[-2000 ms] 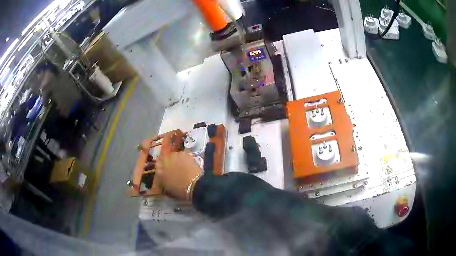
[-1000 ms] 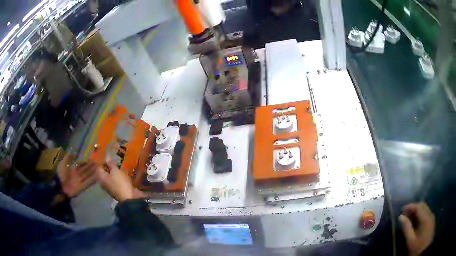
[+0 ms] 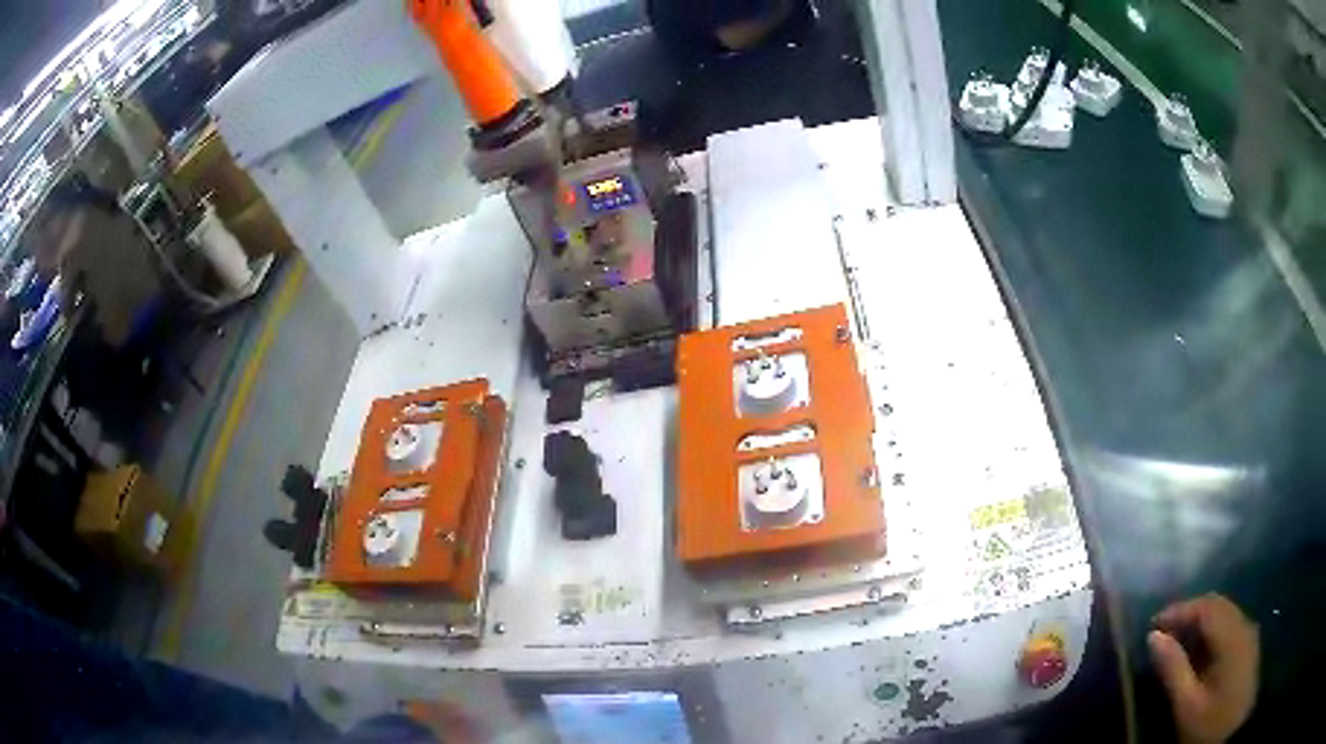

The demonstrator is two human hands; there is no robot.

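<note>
Two white plug adapters show through the openings of the closed left orange fixture (image 3: 415,490). Two more sit in the right orange fixture (image 3: 710,465), their round faces and pins up. A blurred bit of skin, apparently my left hand (image 3: 422,718), is cut off by the bottom edge left of centre; its fingers and any hold cannot be told. My right hand is not identifiable in view. A bare, half-curled hand at the lower right (image 3: 1207,666) seems to be another person's, since both my hands showed elsewhere earlier.
Black stepped blocks (image 3: 579,487) stand between the fixtures. The screw feeder (image 3: 593,262) is behind, below the orange driver (image 3: 468,61). A red emergency stop (image 3: 1043,661) is at the front right, a screen (image 3: 617,718) at the front edge. Loose adapters (image 3: 1040,105) lie on the green conveyor.
The left fixture's orange cover was folded open and now lies over its adapters. My hands have left that fixture. The view has shifted, moving the machine leftward in the picture.
</note>
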